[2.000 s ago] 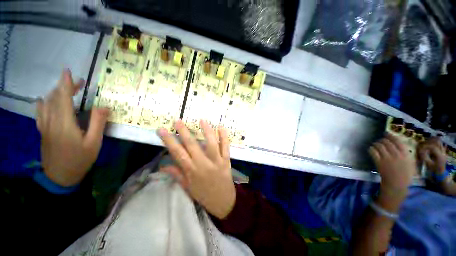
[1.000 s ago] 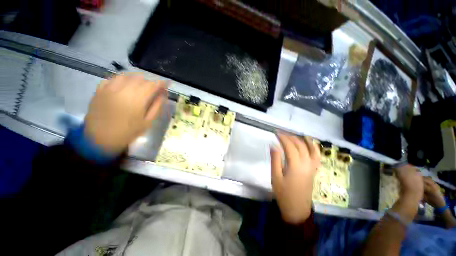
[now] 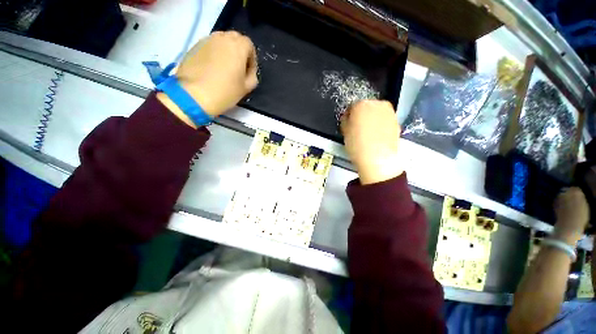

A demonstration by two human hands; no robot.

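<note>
A pale yellow circuit board of two joined halves [image 3: 278,192] lies on the rails in front of me, black blocks and copper parts at its far edge. The black component tray [image 3: 287,85] is behind the rail, with a heap of tiny silvery parts [image 3: 353,88] at its right side. My left hand [image 3: 219,75], with a blue wrist strap [image 3: 183,101], is curled over the tray's left side; its fingertips are hidden. My right hand [image 3: 374,137] is curled at the near edge of the silvery heap; whether it pinches any part cannot be seen.
Another board [image 3: 464,244] lies further right on the conveyor rails. Plastic bags [image 3: 444,107], a brown-edged box of silvery parts [image 3: 546,124] and a bin with blue contents [image 3: 519,182] are right of the tray. Another person's forearm [image 3: 546,274] reaches in at far right.
Both hands have moved from the conveyor up to the tray, the right one leaving the board on the right. The two-panel boards seen earlier now lie apart, one before me, one further right.
</note>
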